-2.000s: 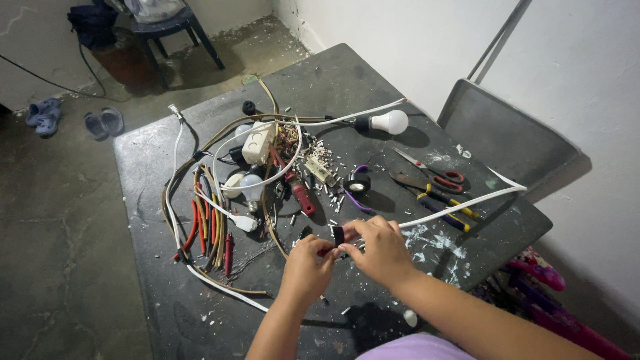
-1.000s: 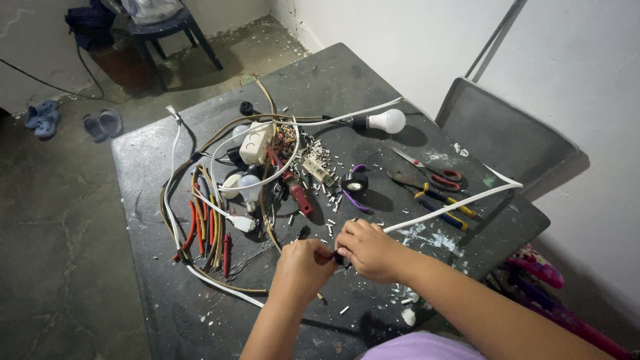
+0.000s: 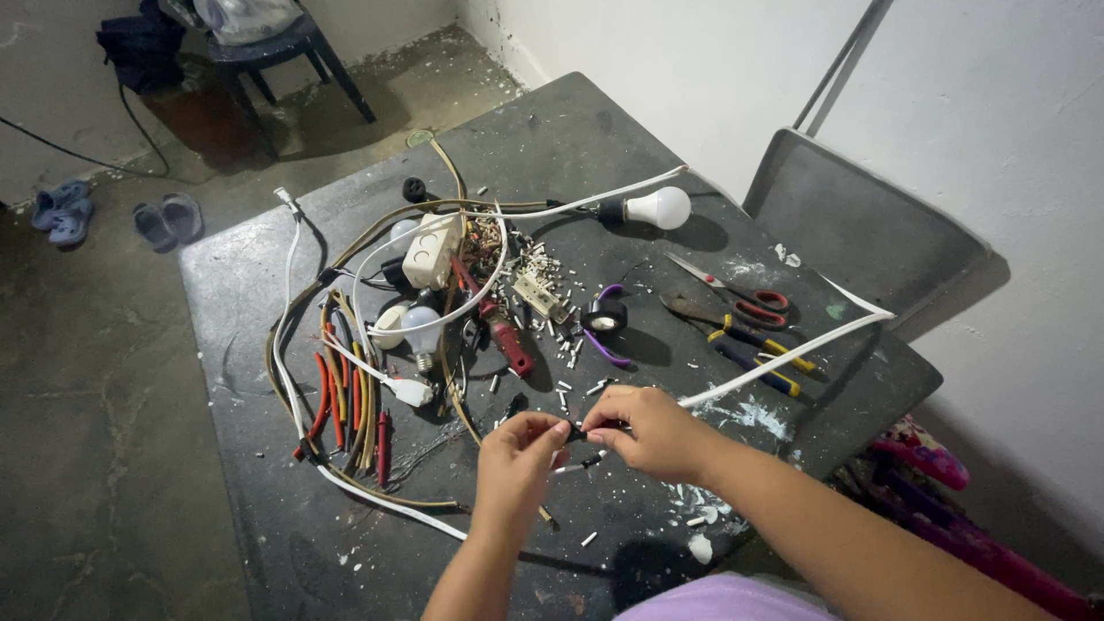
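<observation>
Near the front of the dark table, my left hand [image 3: 522, 457] and my right hand [image 3: 642, 431] meet, fingertips pinching a short black taped part [image 3: 576, 434] between them. White electrical cable [image 3: 759, 369] runs out from beside my right hand; another stretch [image 3: 388, 504] leads off left of my left hand. Just below the fingers, a white wire carries a black taped spot [image 3: 592, 460]. A roll of black electrical tape [image 3: 604, 317] lies beyond my hands, beside a purple curved piece [image 3: 606, 349]. The exact hold on the wire is partly hidden by my fingers.
Scissors [image 3: 733, 291] and pliers [image 3: 733, 336] lie at the right. Behind my hands are a red-handled screwdriver [image 3: 504, 336], a white junction box [image 3: 431, 250], light bulbs [image 3: 660, 208], cut insulation bits and coiled brown cable. Colored wires [image 3: 345, 379] lie left. A chair [image 3: 862, 224] stands against the wall.
The wide black tape piece seen between my fingers two seconds ago no longer stands up; a small black part shows there now. Both hands have stayed close together.
</observation>
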